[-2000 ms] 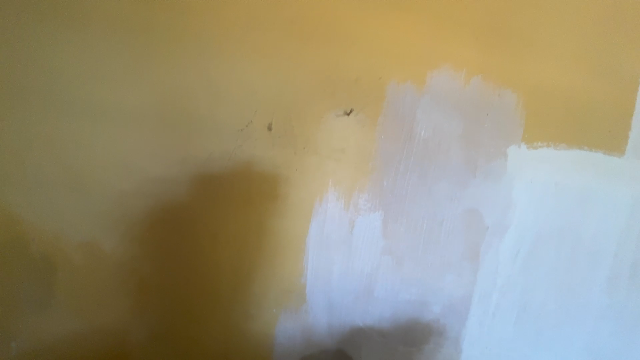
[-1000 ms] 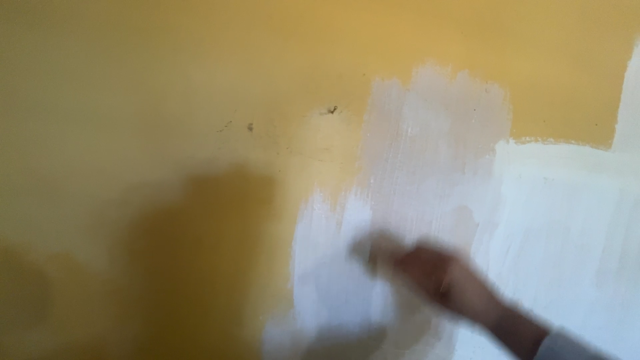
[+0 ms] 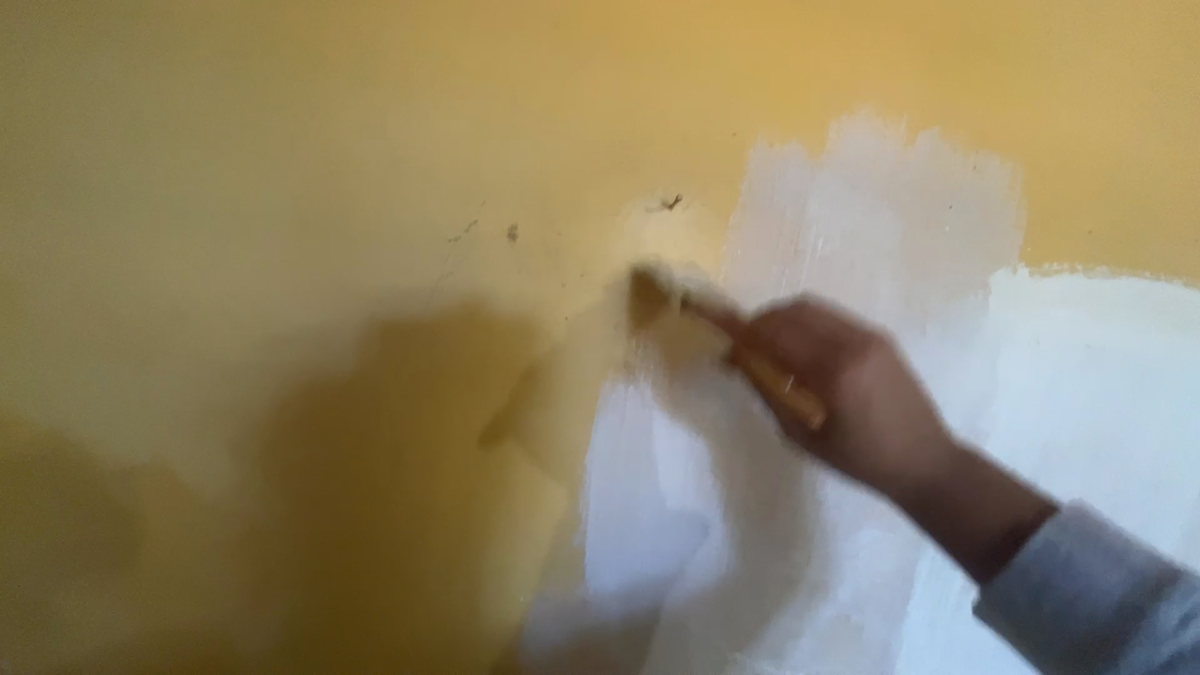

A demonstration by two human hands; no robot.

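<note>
My right hand (image 3: 844, 384) comes in from the lower right, in a grey sleeve, and is closed around the wooden handle of a paintbrush (image 3: 656, 300). The blurred bristles are at the yellow wall (image 3: 562, 112), just above the top edge of a white paint patch (image 3: 623, 478). Right of the brush, a thinner, pinkish-white coat (image 3: 872, 206) reaches higher up. Denser white paint (image 3: 1106, 394) covers the wall at the far right. My left hand is out of view.
Small dark marks (image 3: 670, 202) scar the yellow surface above the brush, with a brown spot (image 3: 513, 232) to their left. Broad shadows fall over the lower left of the wall and across part of the white paint.
My right hand was absent two seconds ago, then appeared low over the white patch. Since then it has moved up with the brush to the patch's upper edge.
</note>
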